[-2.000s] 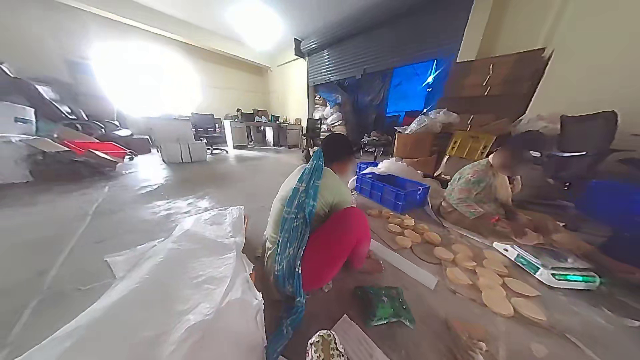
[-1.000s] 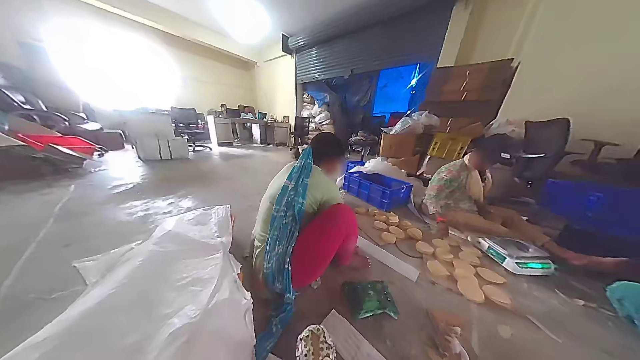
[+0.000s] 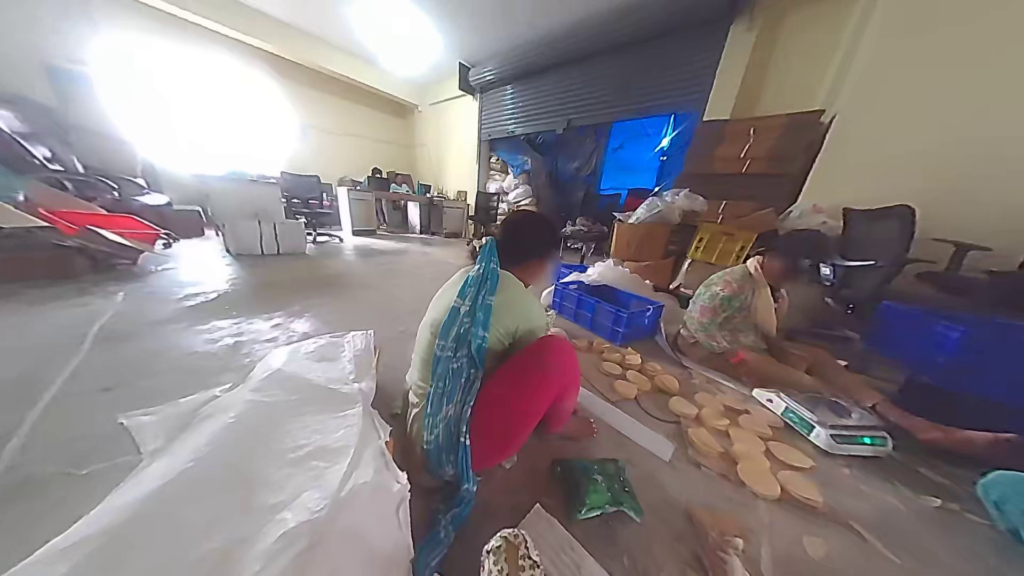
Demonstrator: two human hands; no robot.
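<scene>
Neither my left hand nor my right hand can be made out. At the bottom edge lie a patterned cloth shape (image 3: 512,554) and a blurred brownish shape (image 3: 720,544) that I cannot identify. A sealed green packet (image 3: 598,488) rests on the floor near a squatting person (image 3: 488,352) with a blue patterned scarf. Many flat, tan oval pieces (image 3: 756,476) are spread on the floor to the right. Beside them stands a white digital scale (image 3: 824,424) with lit green displays. Another person (image 3: 728,312) in a floral top sits behind the pieces and scale, a hand raised near the face.
White plastic sheeting (image 3: 264,464) covers the lower left. A blue crate (image 3: 608,308) stands beyond the squatting person, with another blue crate (image 3: 952,344) at right. A pale strip (image 3: 628,424) lies on the floor. Cardboard boxes (image 3: 640,240) and office chairs (image 3: 876,240) are behind.
The view has shifted somewhat since the first frame. A teal shape shows at the right edge, as it did one second ago. Both people remain in much the same poses.
</scene>
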